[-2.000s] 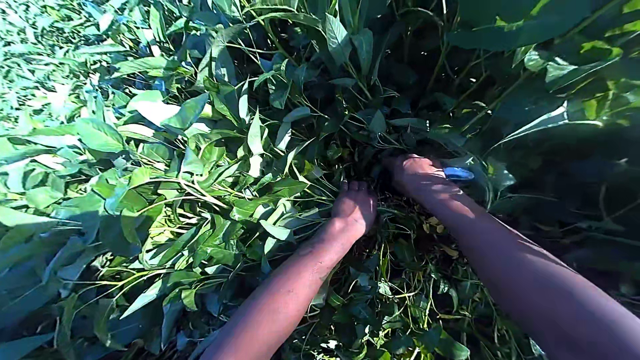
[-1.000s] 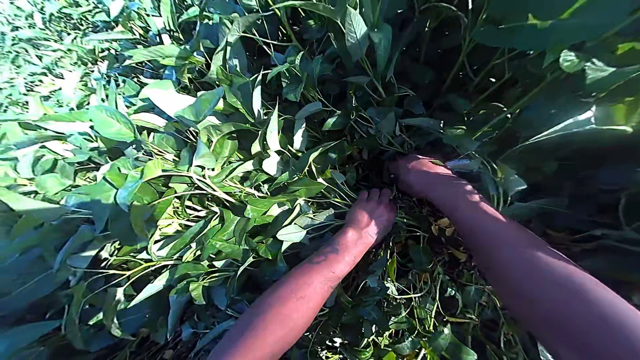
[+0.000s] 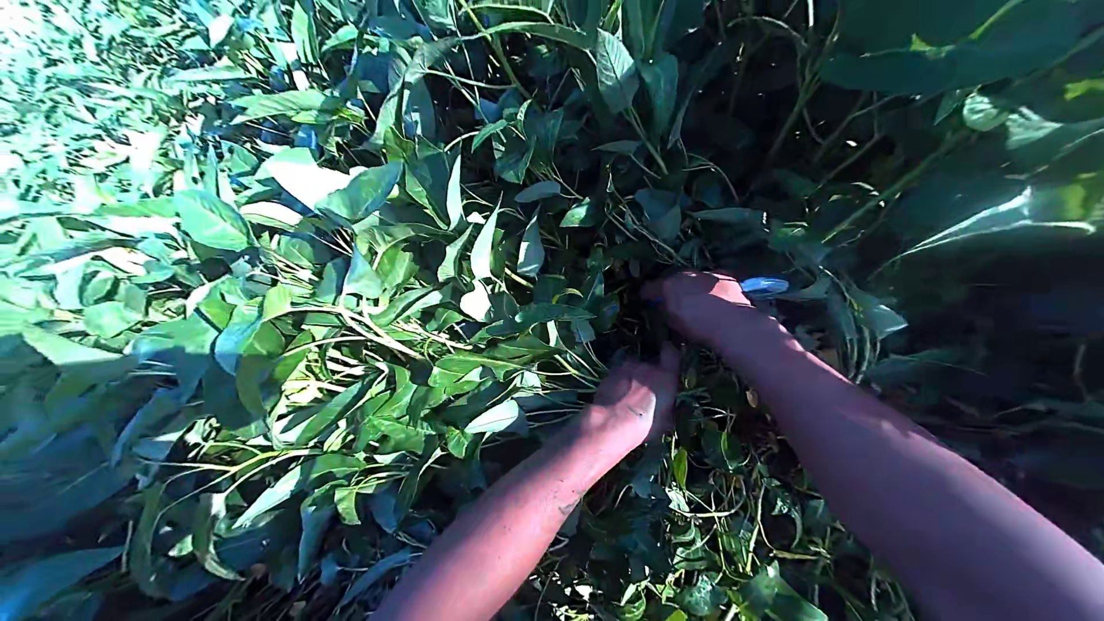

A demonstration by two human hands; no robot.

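Both arms reach down into dense leafy plants with long pointed green leaves (image 3: 358,194). My left hand (image 3: 636,392) is low among the stems near the middle, its fingers partly lost in shadow. Just above and to the right of it, my right hand (image 3: 703,302) is curled, and a pale blue object (image 3: 764,285), perhaps the handle end of a tool, sticks out at its right side. Its other end is hidden. Stems (image 3: 371,332) spread leftward from beside my left hand. Dark shade hides what the fingertips touch.
Thick foliage surrounds both arms. Large broad leaves (image 3: 957,65) hang at the upper right, over deep shade. Tangled vines and small leaves (image 3: 733,517) lie between the forearms. Brightly sunlit leaves (image 3: 112,185) fill the upper left.
My left hand has turned and its fingers have gone deeper into the shaded stems. The pale blue object shows more plainly beside my right hand than one second ago.
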